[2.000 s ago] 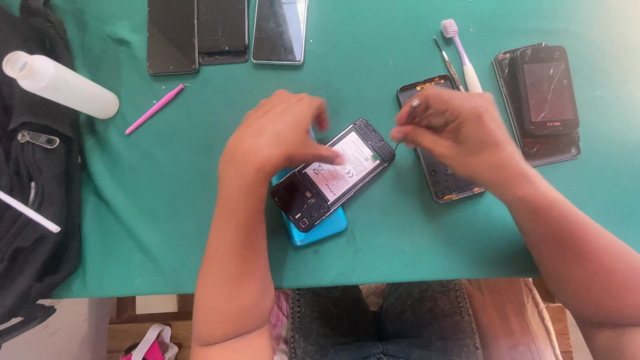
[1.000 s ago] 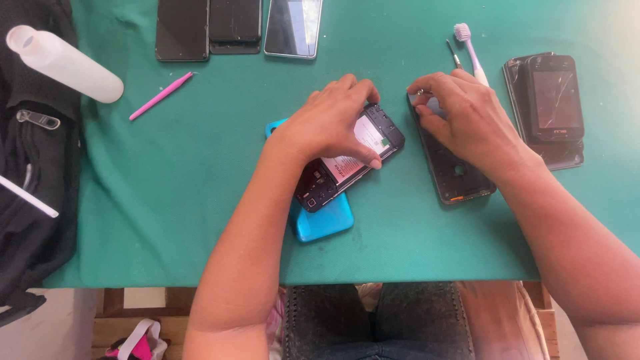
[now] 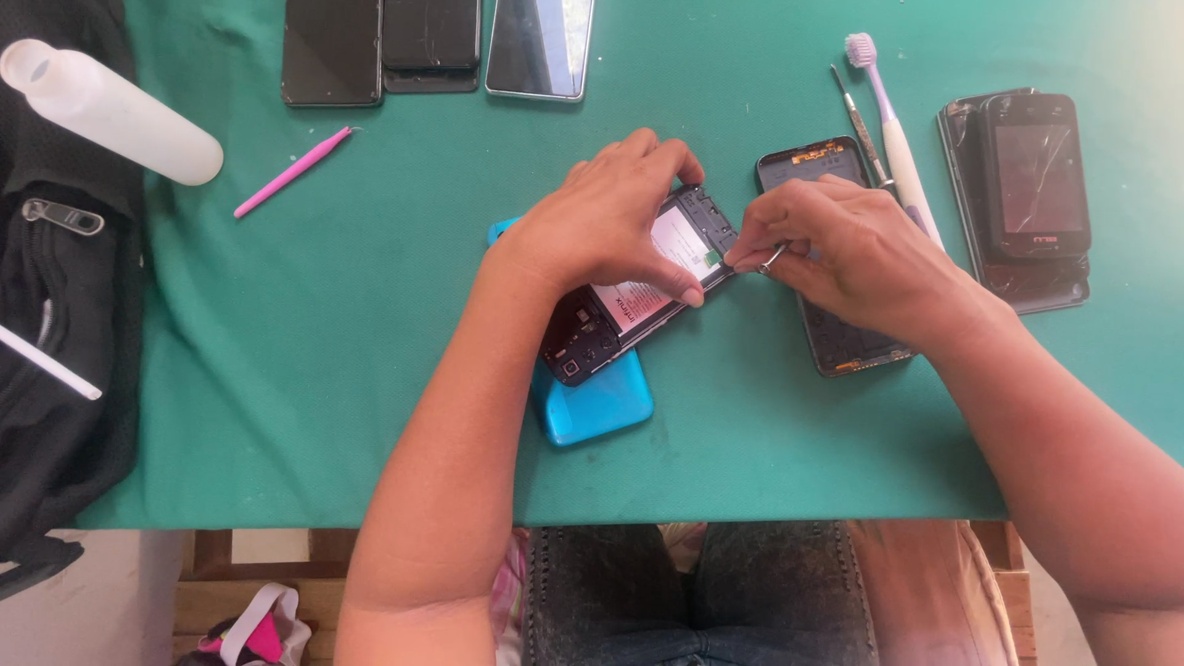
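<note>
My left hand (image 3: 620, 222) grips an opened smartphone (image 3: 592, 338) by its edges, thumb on the near side and fingers at the far end. The phone's white battery (image 3: 638, 301) and dark inner frame face up. Under it lies a blue phone case (image 3: 601, 402). My right hand (image 3: 832, 250) pinches a small metal tool (image 3: 772, 259) at the phone's right edge, beside the battery's green tab; the tool's tip is hidden by my fingers. Partly beneath my right hand lies a black phone back cover (image 3: 856, 342), inner side up.
A toothbrush (image 3: 902, 166) and a thin screwdriver (image 3: 860, 125) lie above the cover. Stacked phones (image 3: 1036, 176) are at right, more phones (image 3: 333, 51) and a silver-edged one (image 3: 539, 46) at top. A pink tool (image 3: 291, 176), white bottle (image 3: 120, 116) and black bag (image 3: 69, 277) are at left.
My right hand was over the back cover a second ago and has moved left to the opened phone's edge. My left hand stays on the phone.
</note>
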